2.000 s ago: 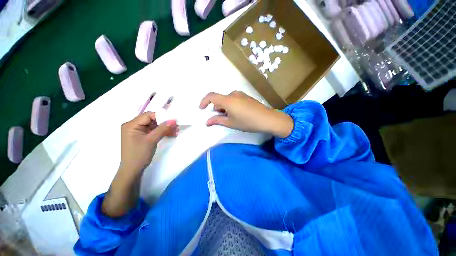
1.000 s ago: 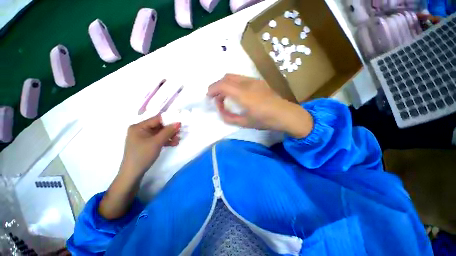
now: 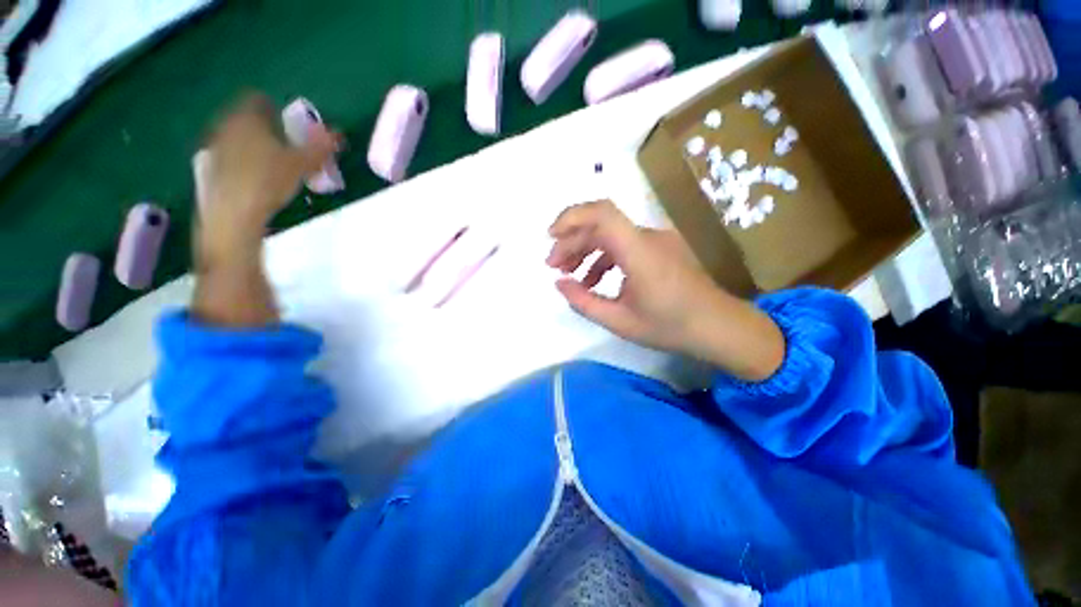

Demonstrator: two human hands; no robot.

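Observation:
My left hand (image 3: 249, 166) is blurred over the green belt. Its fingertips overlap a pink device (image 3: 304, 119) with a small dark window; whether they grip it is unclear. Another pink device is partly hidden behind this hand. My right hand (image 3: 628, 279) is over the white table (image 3: 368, 344), its fingers curled and the fingertips apart from the thumb. White shows in the gap; I cannot tell if it is a small piece or the table. Two thin pinkish strips (image 3: 436, 261), one with a dark edge, lie between the hands. A tiny dark piece (image 3: 599, 168) lies farther back.
More pink devices (image 3: 398, 133) stand along the green belt (image 3: 391, 42). An open cardboard box (image 3: 859, 196) with scattered white pieces (image 3: 741, 178) is at the right. Beyond it are clear trays (image 3: 1008, 255) of pink devices. Crumpled clear plastic (image 3: 42, 457) is at the far left.
My left hand has left the table and moved forward onto the belt, to a device. My right hand stays over the table. The view has shifted, and the grid sheet at the right is out of view.

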